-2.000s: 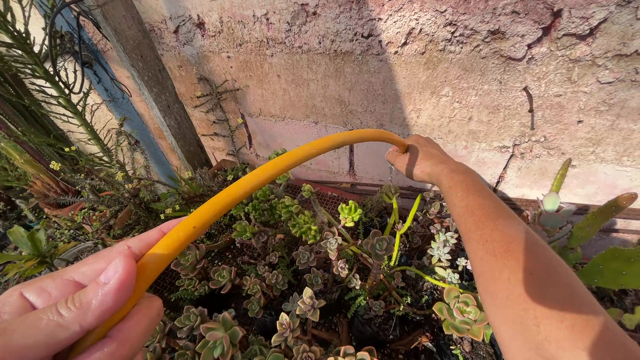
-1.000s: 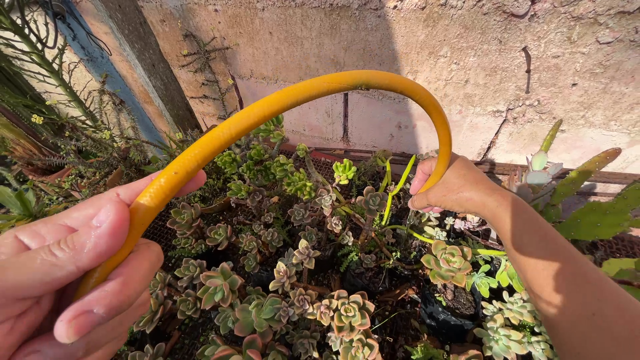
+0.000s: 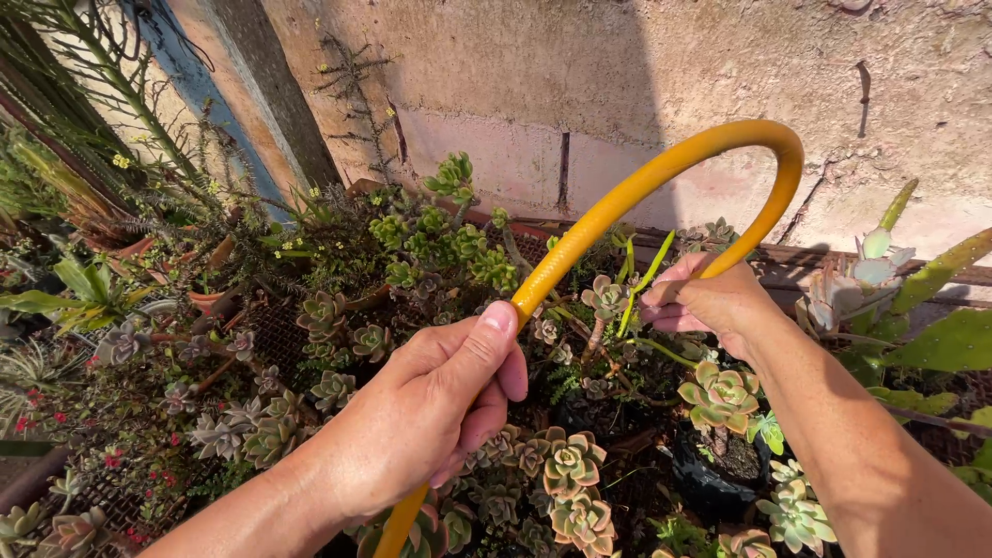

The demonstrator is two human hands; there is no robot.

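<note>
A yellow garden hose [image 3: 620,198] rises from the bottom of the view and arches to the right in a tight loop. My left hand [image 3: 457,380] grips it near the middle, thumb on top. Farther away at the right, my right hand [image 3: 701,298] holds the hose at the far side of the loop, where its end is hidden in the fingers. Below that hand grows a rosette succulent [image 3: 721,397] in a black pot [image 3: 717,477]. Bright green stems [image 3: 647,271] stand beside the right fingertips.
Potted succulents [image 3: 577,465] crowd the space under both hands. A weathered wall [image 3: 511,77] rises behind, with a wooden post [image 3: 267,85] at the left. Prickly cactus pads [image 3: 945,341] stand at the right, near the right forearm. Mesh [image 3: 283,333] shows between plants.
My left hand has moved from the lower left corner toward the middle, nearer my right hand. The hose between the hands has gone from a long shallow arch to a tighter loop.
</note>
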